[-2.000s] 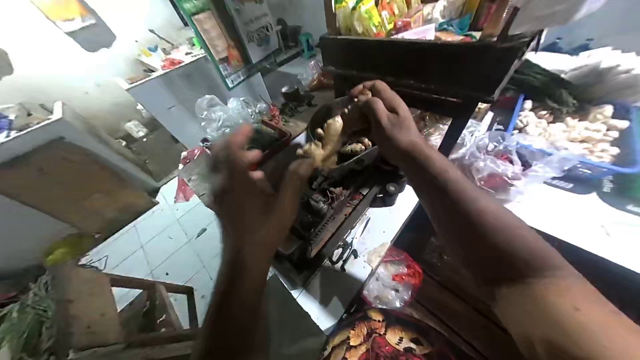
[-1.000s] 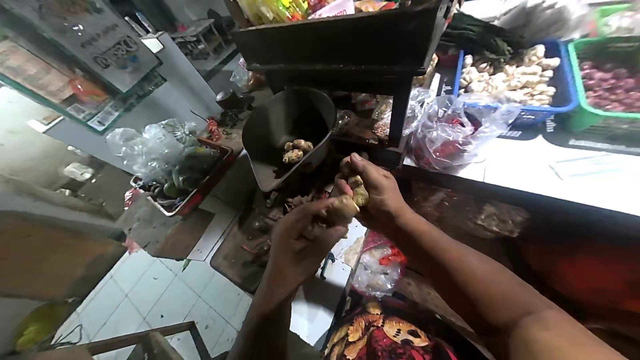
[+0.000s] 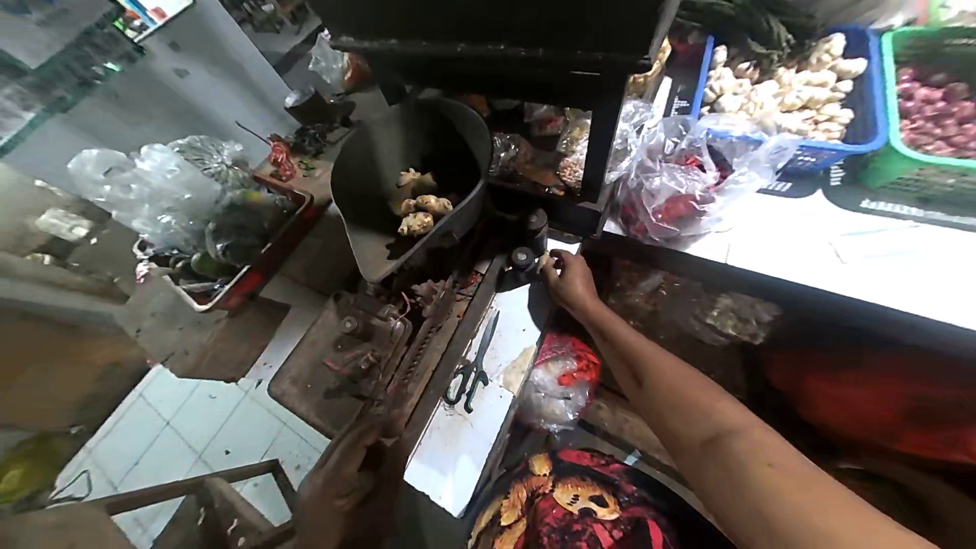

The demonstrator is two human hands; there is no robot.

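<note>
Several pieces of ginger (image 3: 417, 214) lie in the dark metal scale pan (image 3: 357, 191). My right hand (image 3: 570, 280) is beside the dark scale weights (image 3: 524, 258), with a small pale thing at its fingertips that I cannot make out well. My left hand (image 3: 347, 473), dark and blurred, is low near the end of the balance scale's beam (image 3: 427, 335); whether it holds anything is hidden. The scale's bare flat plate (image 3: 313, 374) is to its upper left. Scissors with dark green handles (image 3: 474, 374) rest on the white tiled surface between my hands.
A red tray (image 3: 263, 278) with plastic bags stands at the left. Dark wooden shelving (image 3: 602, 152) rises behind the weights. At the right are a clear bag of red chillies (image 3: 671, 206), a blue basket (image 3: 877, 114) of garlic and a green basket (image 3: 892, 91) of shallots.
My hands held ginger together in front of me; now they are apart, the right at the weights and the left low by the scale. More ginger shows in the pan than one second ago.
</note>
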